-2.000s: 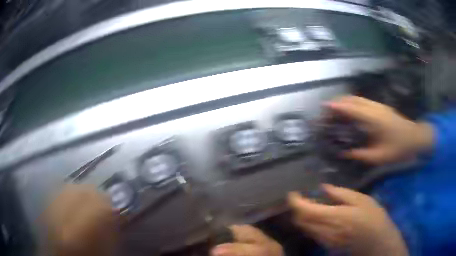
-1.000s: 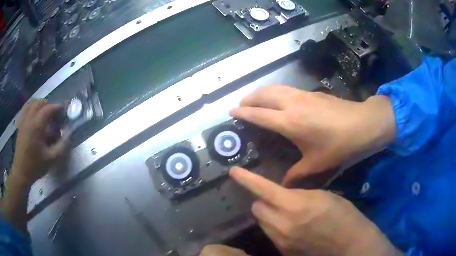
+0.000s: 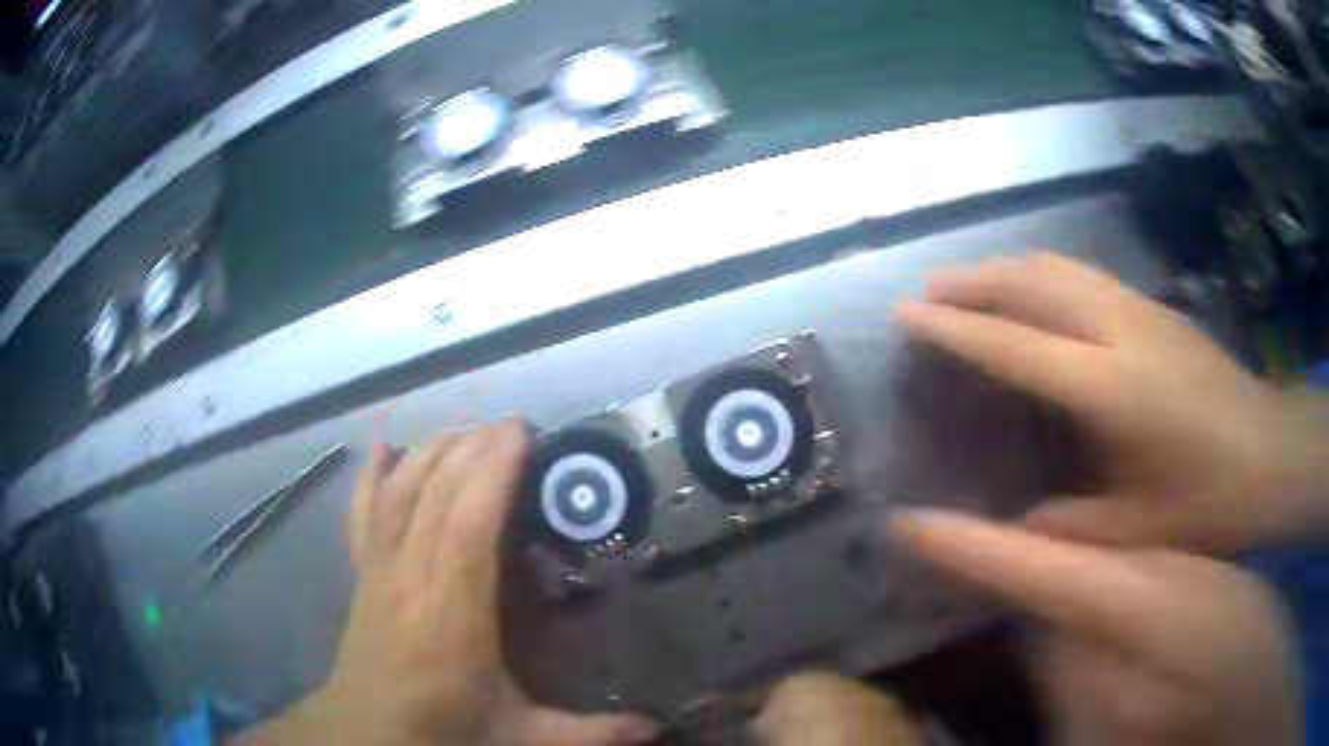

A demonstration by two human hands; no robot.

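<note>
A grey metal fixture (image 3: 665,469) lies on the bench at the centre, carrying two round units side by side. The left unit (image 3: 585,497) and the right unit (image 3: 748,433) each have a black ring and a white-grey disc, with tiny bright dots on the lower rim. My left hand (image 3: 423,583) grips the fixture's left end, fingers along its side and thumb low near the front. My right hand (image 3: 834,714) shows only in part at the bottom edge, blurred, in front of the fixture; whether it holds anything is hidden.
Silver tweezers (image 3: 273,507) lie left of my left hand. A person's two blurred hands (image 3: 1093,364) are right of the fixture, apart from it. Behind a silver rail (image 3: 612,255), a green conveyor (image 3: 860,73) carries several fixtures. Dark equipment (image 3: 1239,219) stands at the right.
My left hand has moved from a conveyor fixture at the left to the bench fixture. The other person's hands have moved right, off that fixture. The camera view has shifted.
</note>
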